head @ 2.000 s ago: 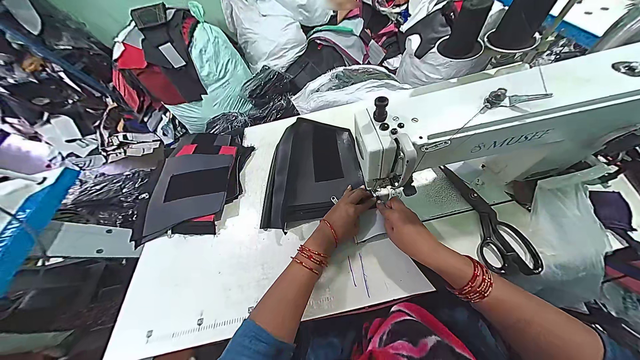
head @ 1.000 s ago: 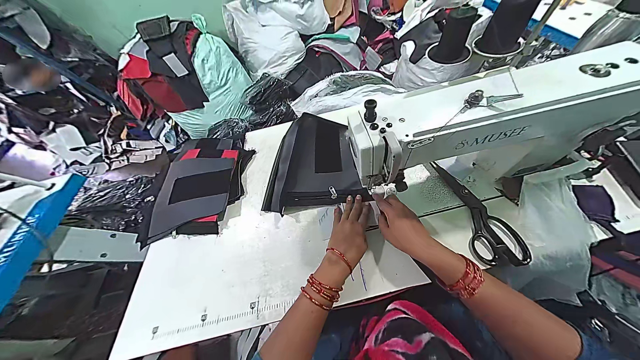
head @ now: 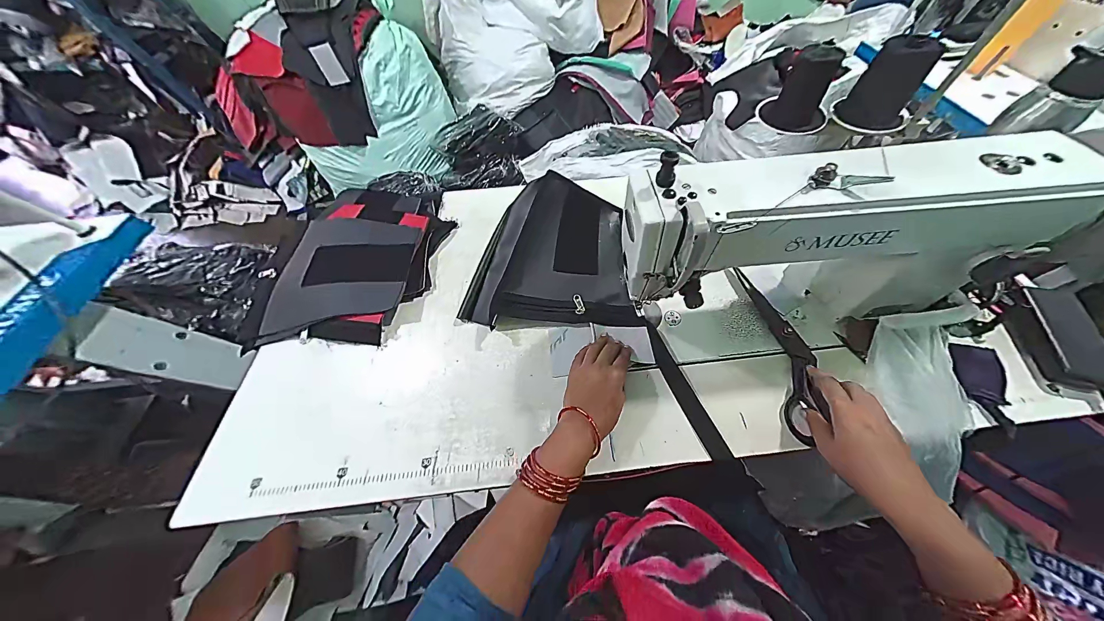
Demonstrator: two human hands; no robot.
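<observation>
My left hand rests with bent fingers at the small pale plate in front of the sewing machine's needle area. Just behind it lies a dark grey fabric panel with a black patch and a zipper pull, its edge by the presser foot. From there a black strip runs down over the table's front edge. At the right, my right hand has its fingers on a handle of the black scissors, whose blades lie on the machine bed.
Left of the panel lies a stack of grey, black and red pieces. The white sewing machine spans the right side. Black thread cones stand behind it. Filled bags crowd the table's back edge. A ruler scale marks the tabletop.
My right hand has moved right, from the needle area to the scissors. The black strip now shows across the table's front. My left hand stays near the needle area.
</observation>
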